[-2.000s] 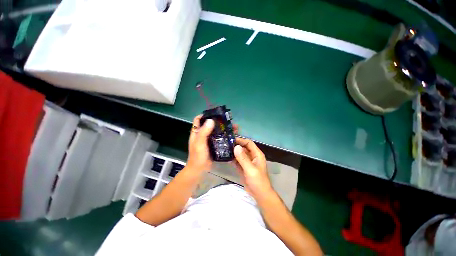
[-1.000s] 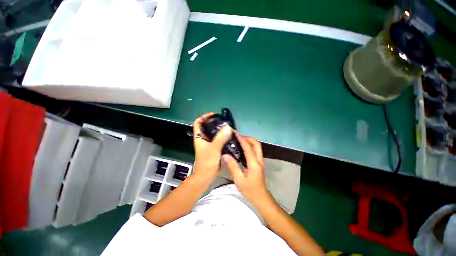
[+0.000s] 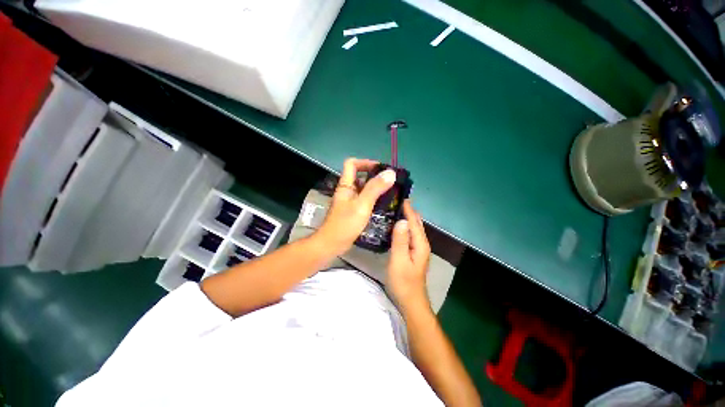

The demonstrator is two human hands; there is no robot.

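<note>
A black palm-sized device unit [image 3: 382,226] is held upright between both hands near the bench's front edge, its open side with silvery board details showing. My left hand [image 3: 354,208] grips its left side, the thumb lying across its upper part. My right hand [image 3: 409,250] holds its lower right side with thumb and fingers. A thin red lead wire [image 3: 394,147] sticks out of the unit's top and ends in a small dark connector [image 3: 397,125] over the green bench. The fingers hide part of the unit's sides.
A white foam parts tray [image 3: 278,75] stands on the bench at upper left, white strips [image 3: 370,29] beyond. A beige-green machine [image 3: 616,165] with a black cord and a divided parts tray [image 3: 664,306] are at right. A compartment tray [image 3: 253,253], stacked foam trays [image 3: 119,199] and a red stool [image 3: 517,350] are lower.
The view has turned. The unit's open side, covered by the hands and tilted one second ago, shows again. The red wire is visible again, pointing up over the bench.
</note>
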